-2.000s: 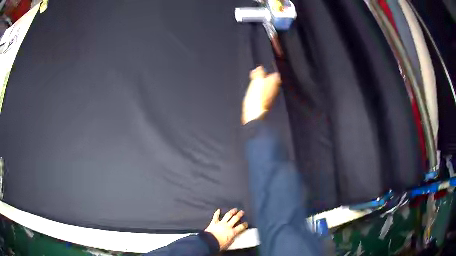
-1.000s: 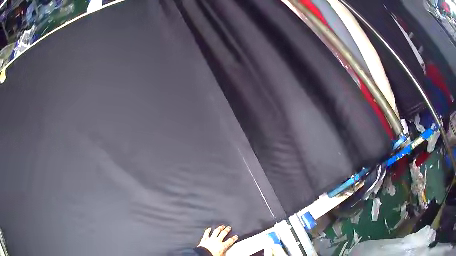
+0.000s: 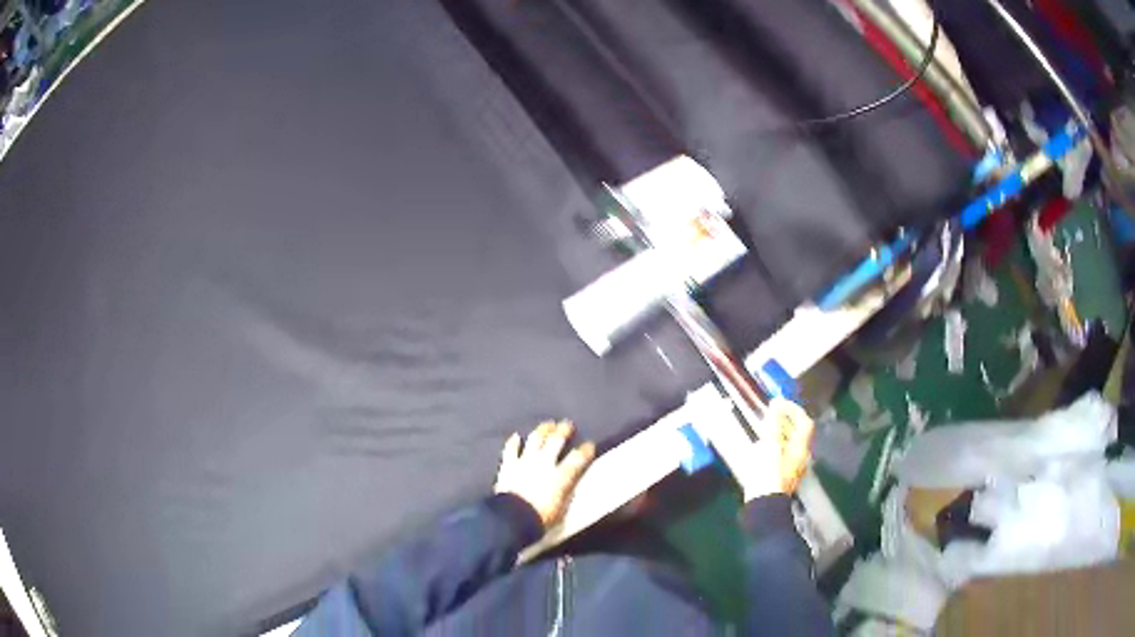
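Note:
The white end cutter (image 3: 653,268) stands on the black fabric (image 3: 311,224) close to the near table edge. Its brown-red handle (image 3: 722,361) points down towards me. My right hand (image 3: 784,446) is closed around the handle's near end, just past the table edge. The pale guide rail (image 3: 734,442) shows under the handle and sticks out over the edge. My left hand (image 3: 544,470) lies flat with fingers spread on the fabric's near edge, left of the cutter, and holds nothing.
Blue pieces (image 3: 697,448) sit on the table edge beside the rail. Loose black folds (image 3: 797,149) lie right of the cutter, with a thin dark cable (image 3: 871,106) over them. A blue-wrapped bar (image 3: 865,274) is at the right. Pale scraps (image 3: 1046,485) litter the green floor.
The cutter and my right hand, both out of view one second ago, are now at the near edge. A short slit-like pale line showed there before. My left hand stays on the edge.

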